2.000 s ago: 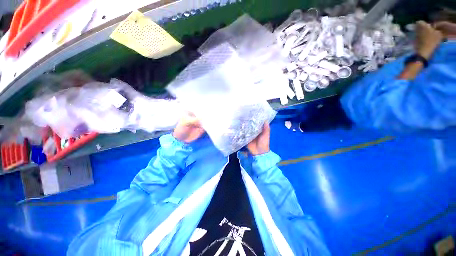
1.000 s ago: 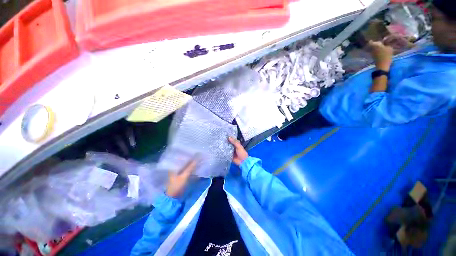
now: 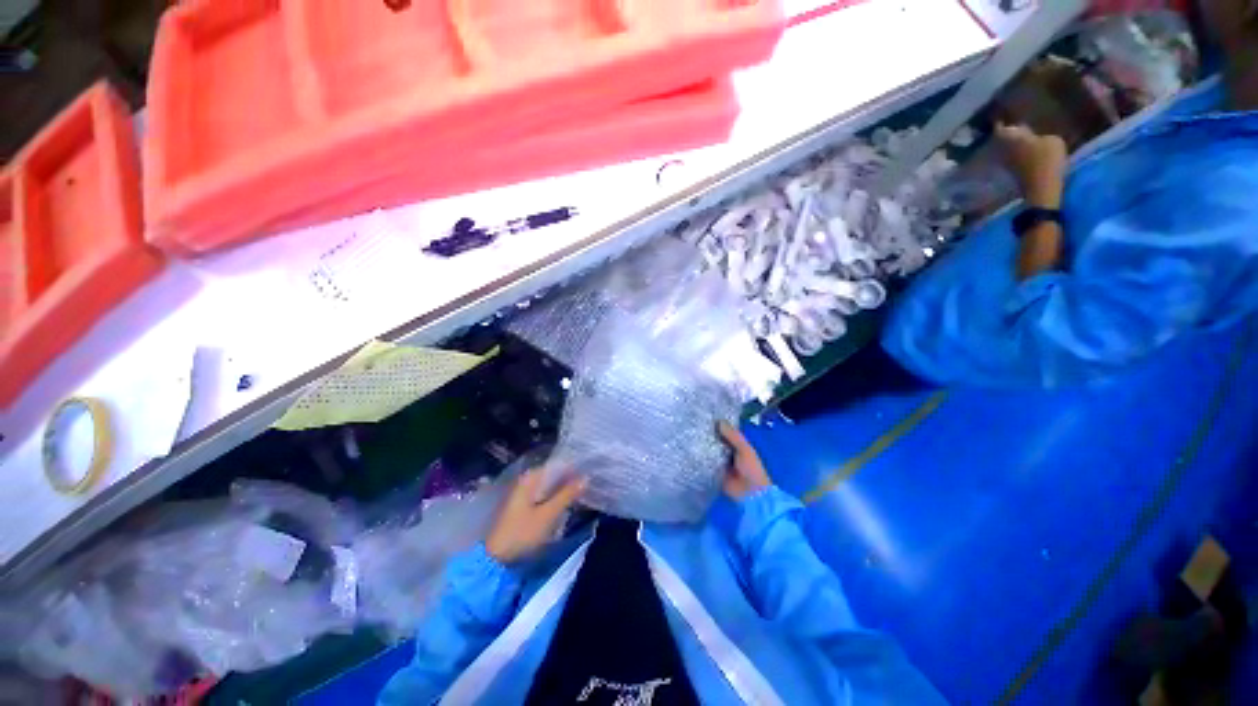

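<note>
A dull, dotted bubble bag [image 3: 646, 430] is held in front of my chest, over the front edge of the green lower shelf. My left hand [image 3: 535, 510] grips its lower left side with the fingers on its edge. My right hand [image 3: 742, 462] holds its right edge, partly hidden behind it. I cannot tell whether anything is inside the bag. More bubble sheet [image 3: 559, 328] lies on the shelf just behind it.
White plastic parts [image 3: 814, 255] lie heaped at the right; clear bags [image 3: 152, 593] at the left. A yellow paper [image 3: 380, 386] hangs over the shelf. The white bench holds an orange-red tray [image 3: 455, 104], tape roll [image 3: 76, 446] and marker pens [image 3: 497, 229]. A person's arm [image 3: 1042, 228] reaches in.
Since one second ago, the bubble bag has shifted right and looks more bunched, with both hands still at its sides. The view has turned, showing more of the bench top than two seconds ago.
</note>
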